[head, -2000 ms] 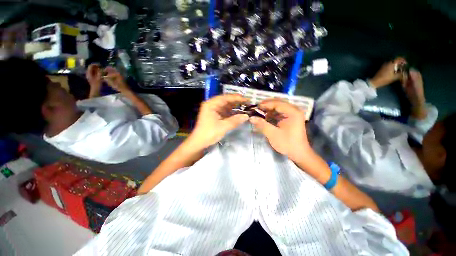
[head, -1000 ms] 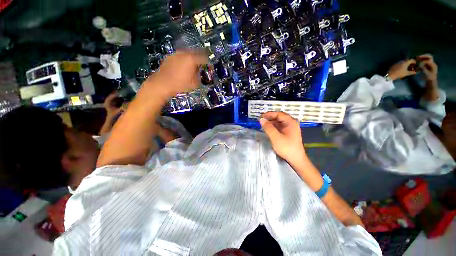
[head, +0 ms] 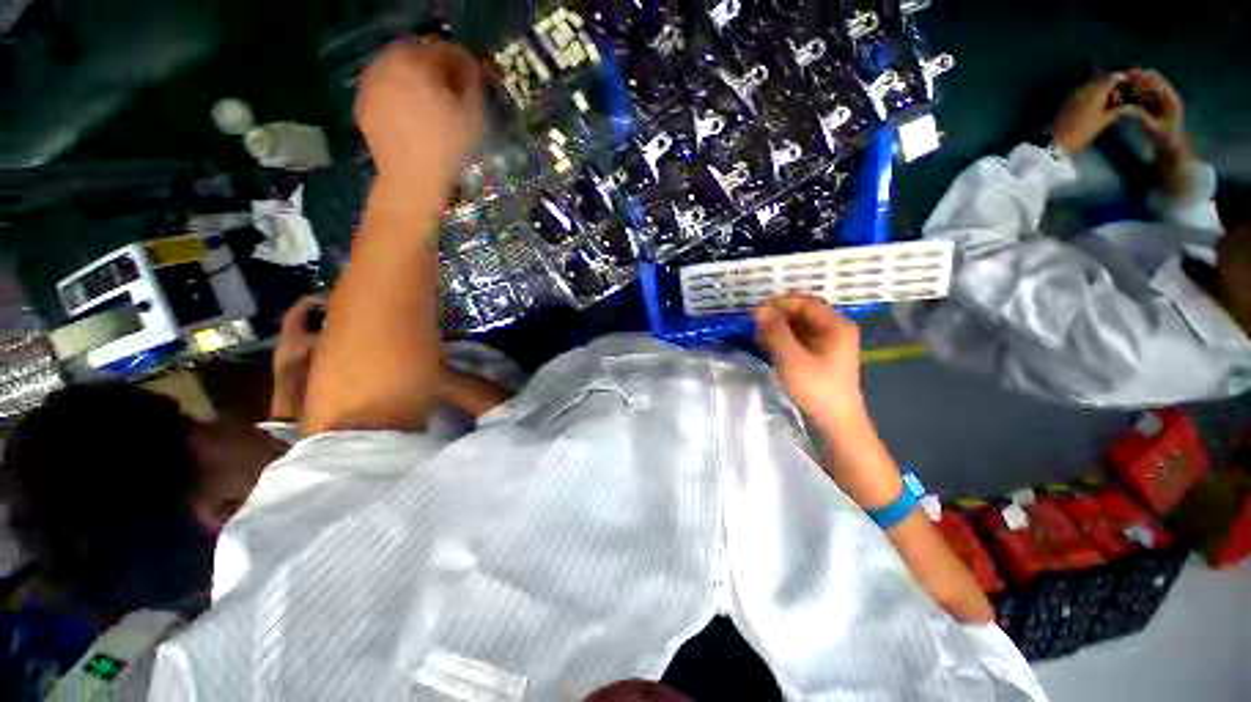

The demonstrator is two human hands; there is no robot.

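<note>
My left hand is stretched out over the far left part of the clear tray; its fingertips are blurred, and what they hold cannot be told. My right hand is at the front edge of the long white strip with rows of small slots, its thumb and finger close together; whether they pinch the strip or a tiny piece cannot be told. The strip lies over the front of the blue bin. Black units with looped silvery tails fill the tray area above the bin.
Pale yellowish parts lie at the tray's far side. A white label is by the bin's right edge. A person in a white smock sits on each side, the right one close by. Red crates stand behind at lower right.
Two seconds ago both hands held a dark unit together. They separated, and my left hand has moved on up and left across the tray. My right hand has stayed by the strip.
</note>
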